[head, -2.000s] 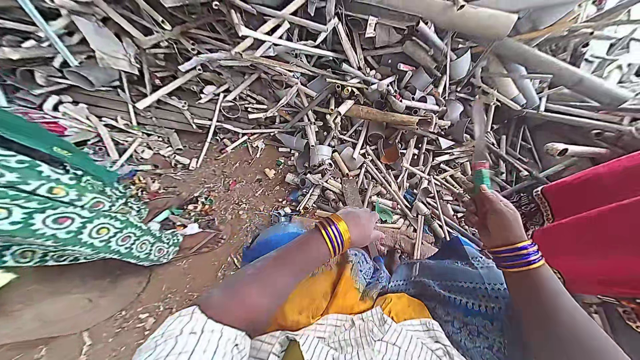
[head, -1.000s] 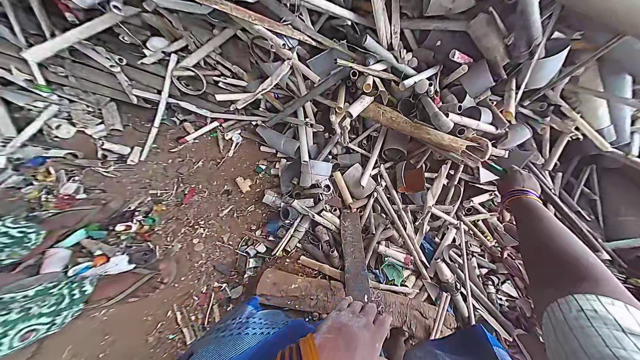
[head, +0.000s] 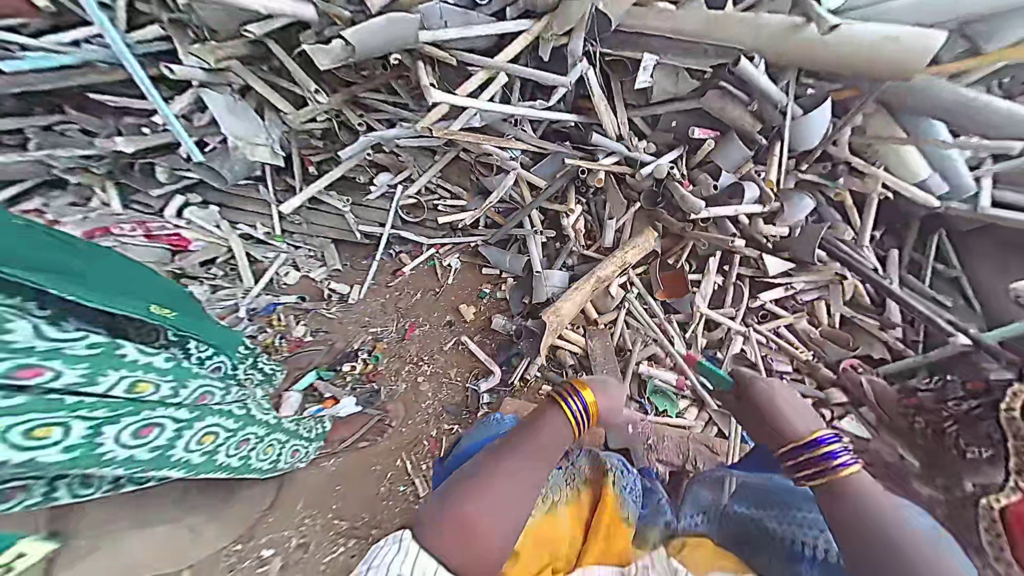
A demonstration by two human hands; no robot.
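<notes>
My left hand (head: 606,402), blurred and wearing yellow and purple bangles, is low over a brown wooden block (head: 688,444), just below a flat upright bar (head: 604,354). Whether it holds anything is unclear. My right hand (head: 760,404) is closed on the green and red handle (head: 710,373) of a tool; its far part is hard to make out against the pile. A thick tan length of split tube or wood (head: 600,284) lies slanted above my left hand, its lower end near the bar. Around both hands lie pale pipe pieces (head: 720,300).
A heap of scrap pipes (head: 496,120) spreads across the back, with large grey pipes (head: 784,44) at the upper right. A person in a green patterned garment (head: 144,400) is at the left, by bare soil (head: 432,328). Red cloth (head: 1012,512) shows at the right edge.
My right hand has come back from the pile toward my lap. The thick tan piece, which sloped down to the right, now slopes down to the left. The view has shifted.
</notes>
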